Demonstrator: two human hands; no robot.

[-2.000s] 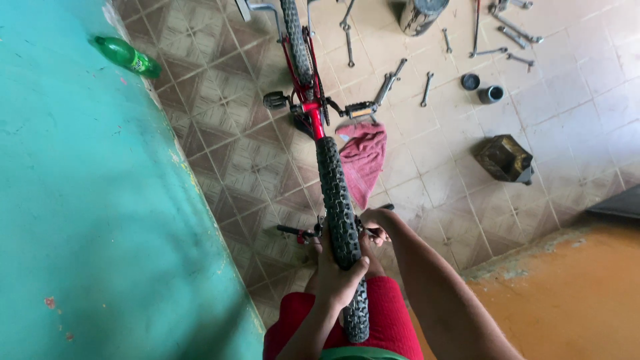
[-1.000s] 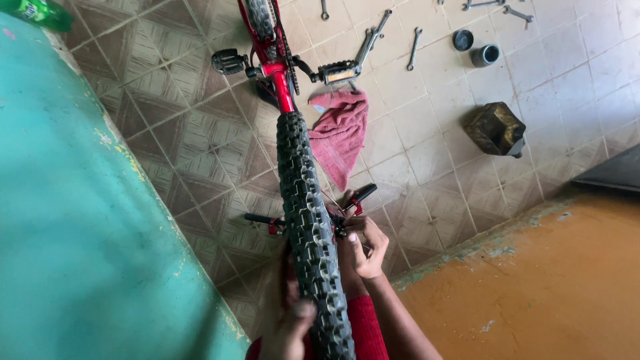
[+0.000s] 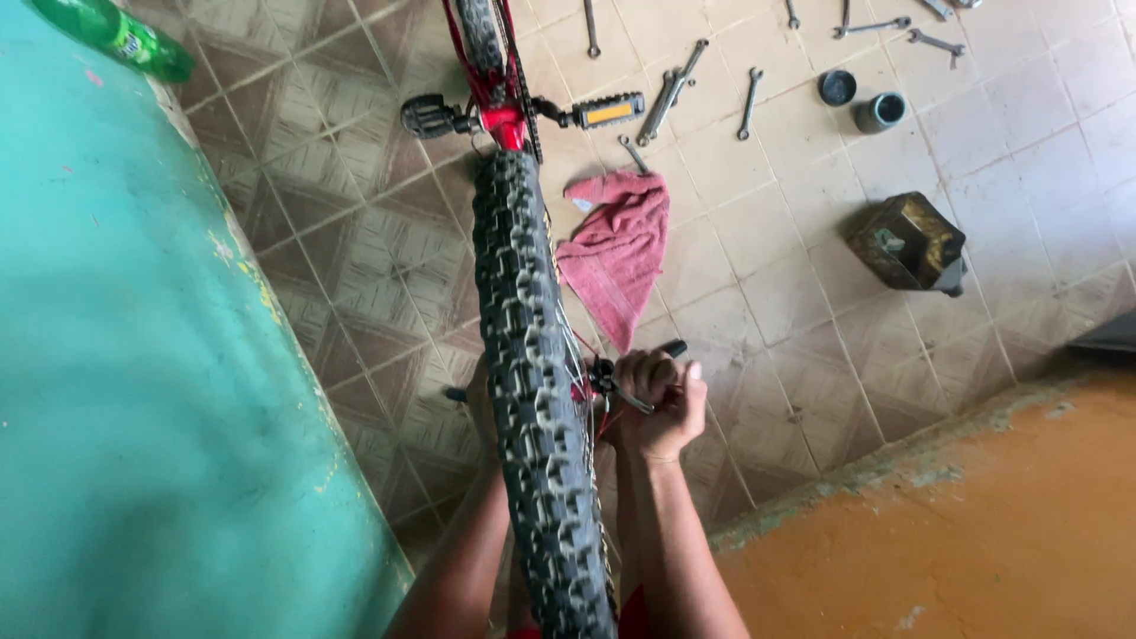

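A knobby black bicycle tire [image 3: 537, 382] runs down the middle of the view, on a red bicycle frame [image 3: 506, 127] with a pedal on each side. My right hand [image 3: 661, 399] is to the right of the wheel at its hub, fingers curled on a metal lever [image 3: 635, 401], which looks like a quick-release lever. A black grip end [image 3: 676, 348] shows just beyond those fingers. My left hand [image 3: 481, 399] is on the wheel's other side, mostly hidden behind the tire, so what it touches cannot be seen.
A pink cloth [image 3: 621, 248] lies on the tiled floor beside the wheel. Several wrenches [image 3: 750, 105], a small round cup [image 3: 880, 113], a dark lid [image 3: 837, 87] and a cut dark container [image 3: 910, 241] lie to the right. A green bottle [image 3: 124, 40] is at upper left. A teal wall [image 3: 160, 355] and an orange wall [image 3: 958, 524] flank the floor.
My left hand has gone from the tire's tread to behind the wheel's left side. My right hand stays near the hub, its fingers now curled at the lever. The view has moved closer.
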